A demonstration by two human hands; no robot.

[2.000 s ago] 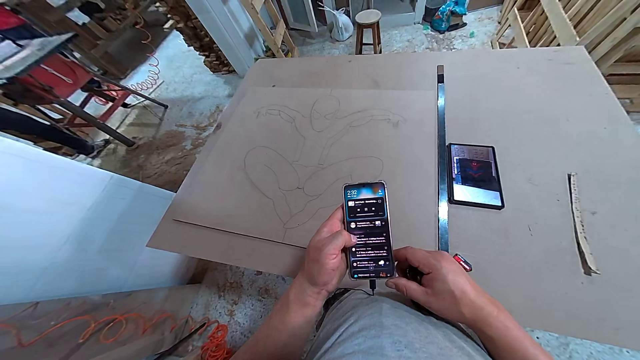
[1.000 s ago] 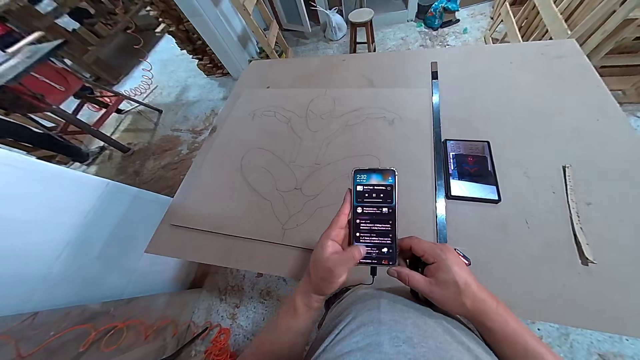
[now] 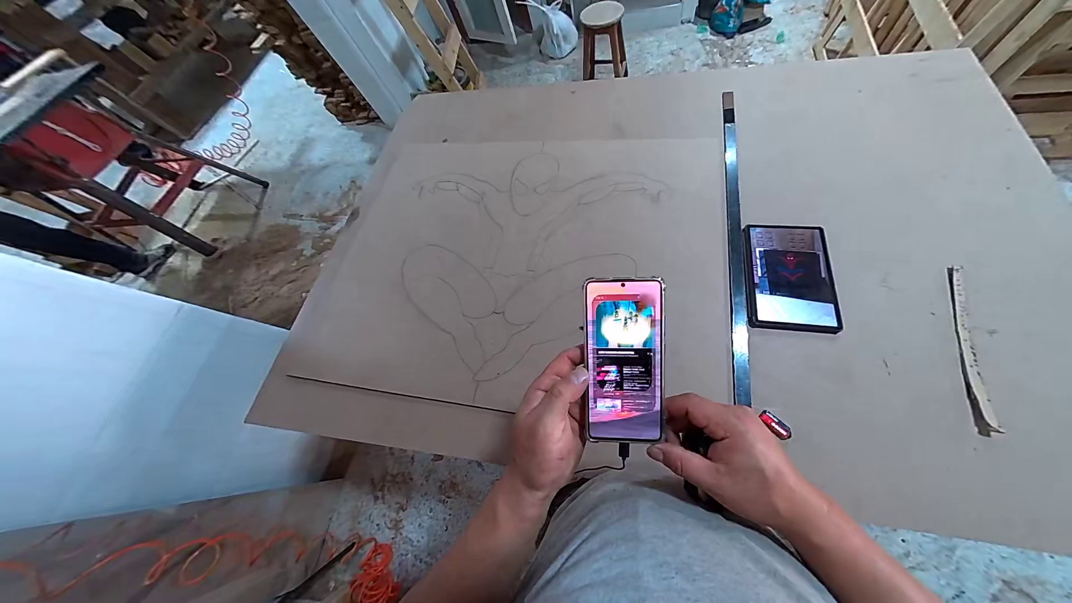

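Observation:
My left hand [image 3: 548,423] grips a smartphone [image 3: 624,360] upright by its left edge, the thumb at the side of the lit screen. A cable runs from the phone's lower end. My right hand [image 3: 729,452] is at the phone's lower right corner, fingers curled around a dark object that is mostly hidden. Beyond the phone, a pencil drawing of a crouching figure [image 3: 452,285] covers a sheet on the board. A metal straightedge [image 3: 732,251] lies right of the drawing, beside a tablet [image 3: 792,278] showing a red and dark picture. A small red object [image 3: 775,425] lies by my right knuckles.
A worn strip [image 3: 971,352] lies on the large board [image 3: 888,167] at right. Past its far edge stand a stool [image 3: 602,38] and wooden frames [image 3: 946,33]. At left are a white panel [image 3: 126,385], an orange coiled hose [image 3: 373,574], a red-framed stand [image 3: 79,138] and a person's leg [image 3: 75,243].
The phone's screen has changed from a dark list to a bright picture above dark panels. My left thumb has moved from over the screen to the phone's left edge.

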